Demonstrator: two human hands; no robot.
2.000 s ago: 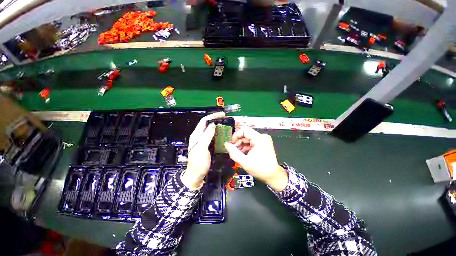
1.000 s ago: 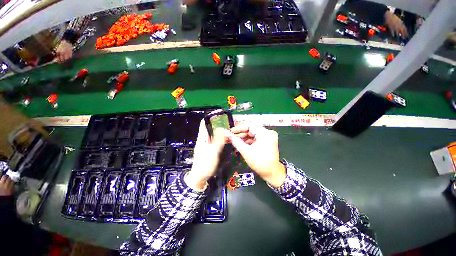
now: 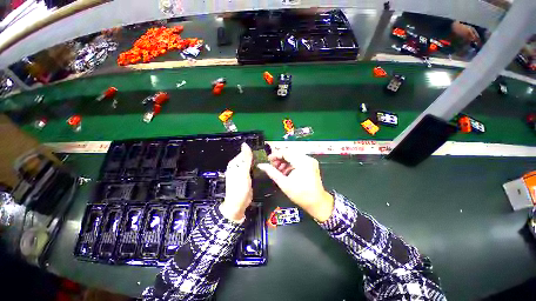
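Observation:
My left hand (image 3: 238, 183) holds a small black housing with a green circuit board (image 3: 260, 156) in it, above the upper right part of the black blister tray (image 3: 203, 154). My right hand (image 3: 300, 183) is at the right side of the board, thumb and fingertips close together against it; whether they pinch a small part is hidden. Housings lie in several tray pockets. A white plate with dark squares (image 3: 288, 216) and a red-orange part (image 3: 274, 217) lie on the bench right of the tray.
A green belt (image 3: 194, 111) carries orange parts (image 3: 369, 126) and black-and-white subassemblies (image 3: 284, 86). Beyond are an orange heap (image 3: 156, 46) and stacked trays (image 3: 298, 38). A grey post (image 3: 470, 82) with a black rectangular piece (image 3: 422, 140) stands right; a white-and-orange box (image 3: 520, 193) is far right.
The parts on the belt have shifted right. The housing in my left hand has turned and is more covered by my fingers. My right hand stays beside it.

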